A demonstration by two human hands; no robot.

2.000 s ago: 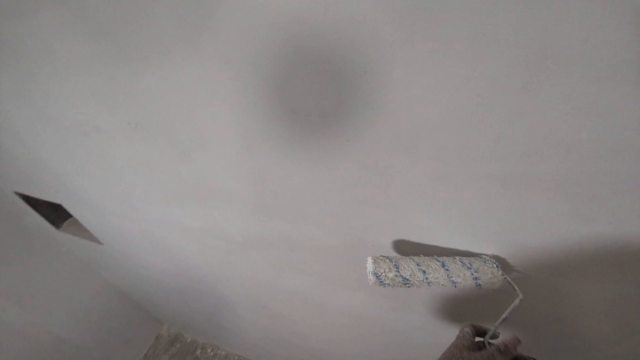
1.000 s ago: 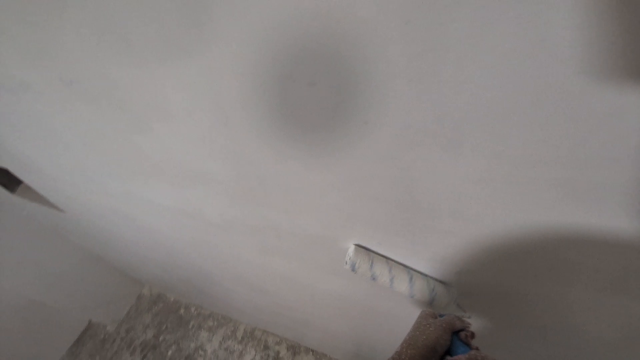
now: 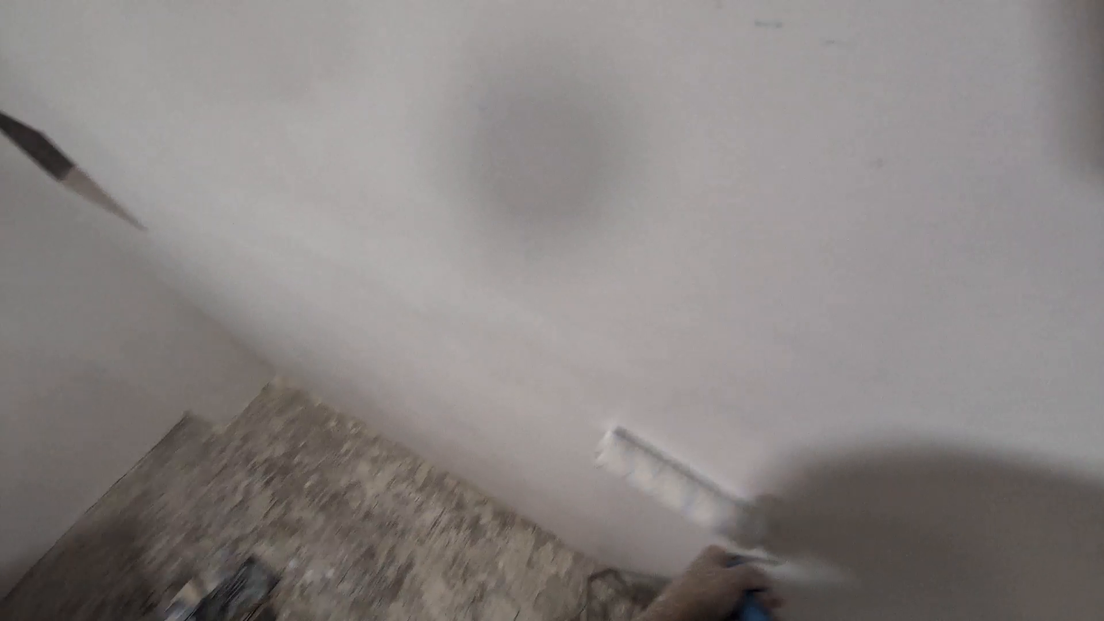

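Note:
At the lower right, my right hand (image 3: 711,586) is closed round the blue handle of a paint roller (image 3: 673,483). Its white sleeve, with faint blue stripes, lies tilted at the pale wall (image 3: 535,345), just above and left of the hand. Motion blurs the roller and its wire frame. Whether the sleeve touches the wall cannot be told. My left hand is out of view.
Below the wall is a floor (image 3: 388,492) spattered with pale material. A dark, blurred object (image 3: 233,591) lies on it at the bottom left. A side wall (image 3: 103,345) meets the main wall at left, with a dark opening (image 3: 34,147) above.
The roller, roughly level two seconds ago, is now tilted, its free end up and to the left. The view has shifted so that much more of the floor shows.

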